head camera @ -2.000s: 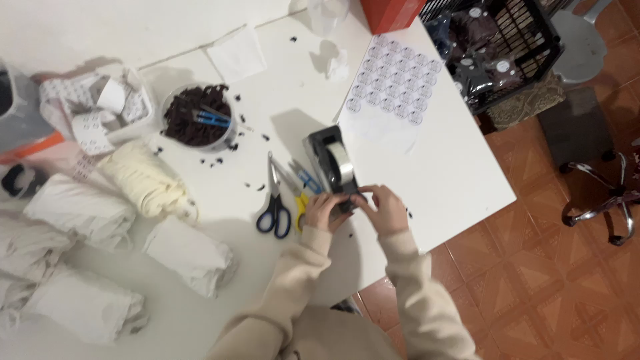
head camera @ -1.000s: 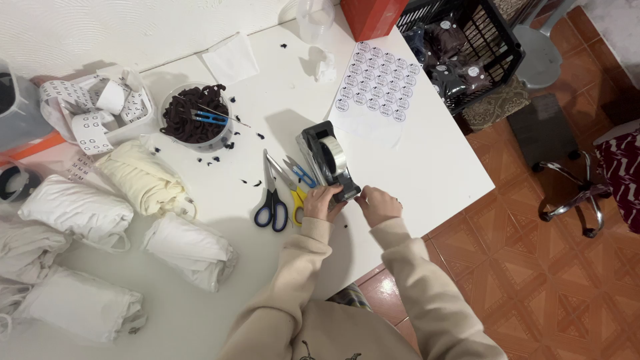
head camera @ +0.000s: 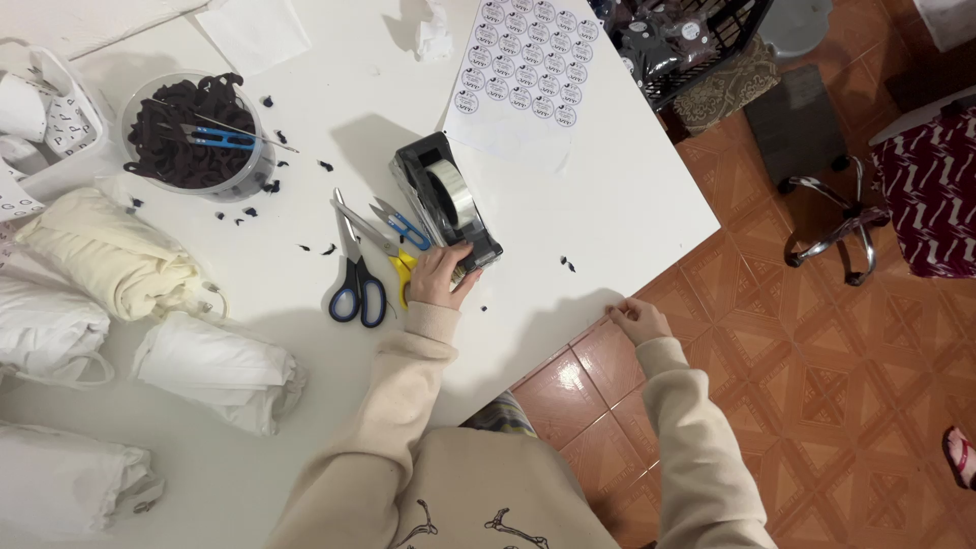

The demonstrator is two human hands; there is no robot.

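My left hand (head camera: 441, 276) rests on the near end of a black tape dispenser (head camera: 450, 202) that holds a roll of clear tape (head camera: 450, 194). At the table's right edge, my right hand (head camera: 640, 320) has its thumb and fingertips pinched together; whether a piece of tape is between them cannot be told. Left of the dispenser lie blue thread snips (head camera: 409, 230), yellow-handled scissors (head camera: 402, 267) partly behind my left hand, and black-and-blue scissors (head camera: 357, 293). A sheet of round printed stickers (head camera: 526, 65) lies beyond the dispenser.
A clear tub of dark fabric strips (head camera: 194, 137) holds more blue snips. Wrapped white and cream fabric bundles (head camera: 114, 255) lie at left, near a white basket (head camera: 84, 145). A black crate (head camera: 705, 65), a wheeled chair (head camera: 854, 213) and a person's foot (head camera: 959, 457) are at right.
My right hand has moved away from the dispenser, rightward to the table's edge. My left hand has stayed at the dispenser's near end.
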